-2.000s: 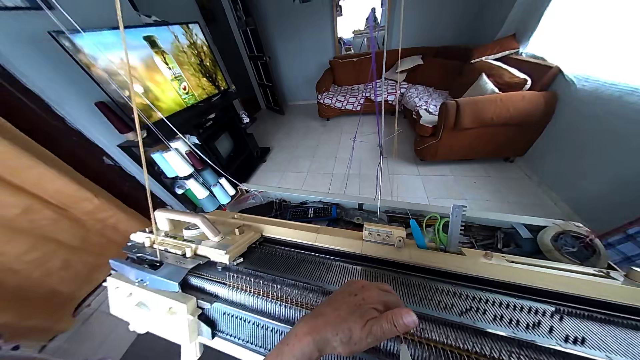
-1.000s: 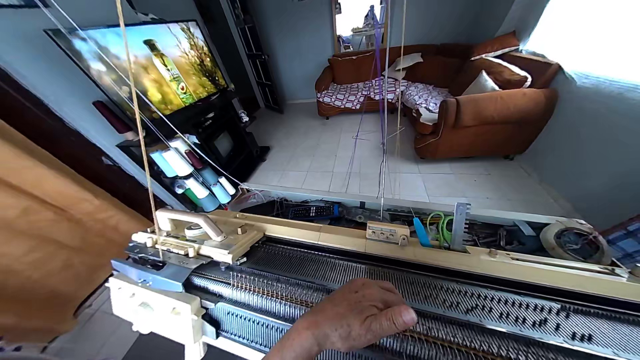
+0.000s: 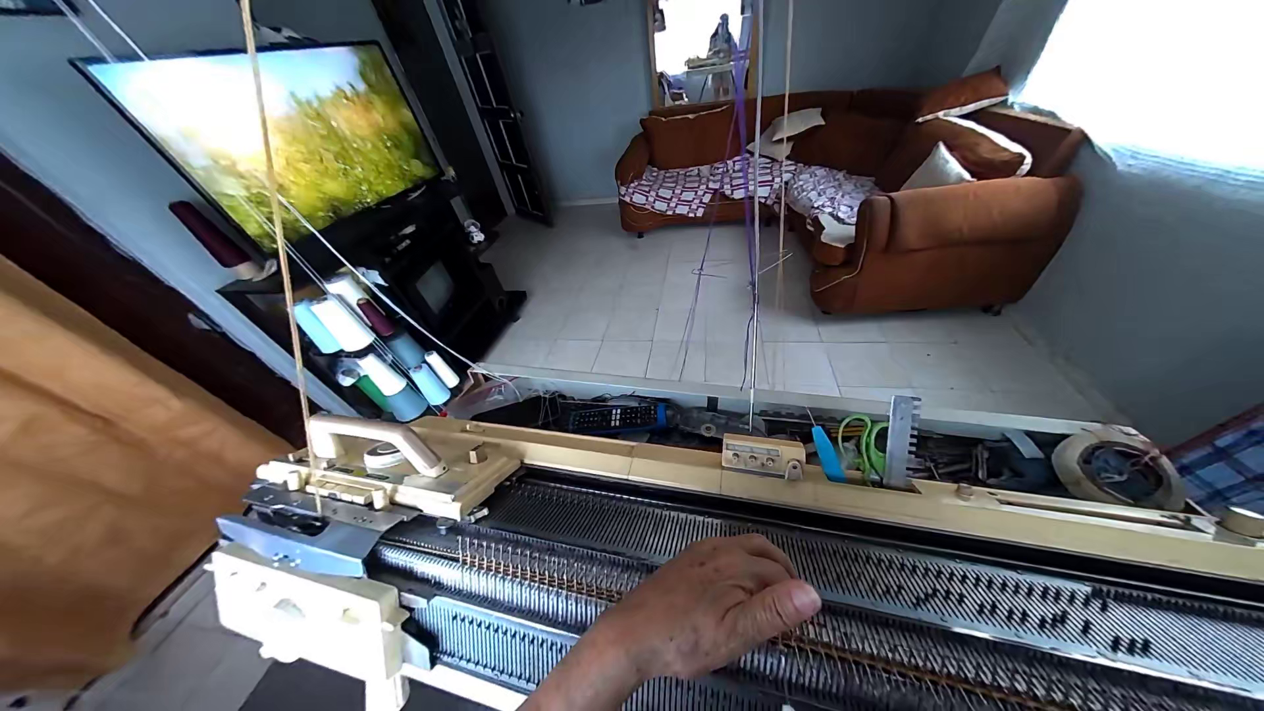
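My left hand [image 3: 706, 607], palm down, lies over the needle beds of a knitting machine [image 3: 612, 523], thumb pointing right. Its fingertips curl down out of sight, so whether they grip anything is hidden. Orange-brown yarn [image 3: 889, 667] runs along the gap between the beds on both sides of the hand. To the left, the cream carriage [image 3: 434, 484] with its handle sits at the machine's left end, above a cream front carriage plate [image 3: 306, 602]. A tan strand of yarn [image 3: 276, 207] comes down to the carriage. My right hand is out of view.
Behind the beds, a tray holds a remote control [image 3: 617, 417], a blue-handled tool [image 3: 828, 454], green-handled scissors [image 3: 864, 446], a metal comb [image 3: 901, 439] and a tape roll [image 3: 1116, 469]. Yarn cones [image 3: 346, 324] stand at left. A brown sofa [image 3: 948, 242] lies beyond.
My left hand has stayed nearly still over the needle beds. On the television, the bottle seen earlier has given way to greenery.
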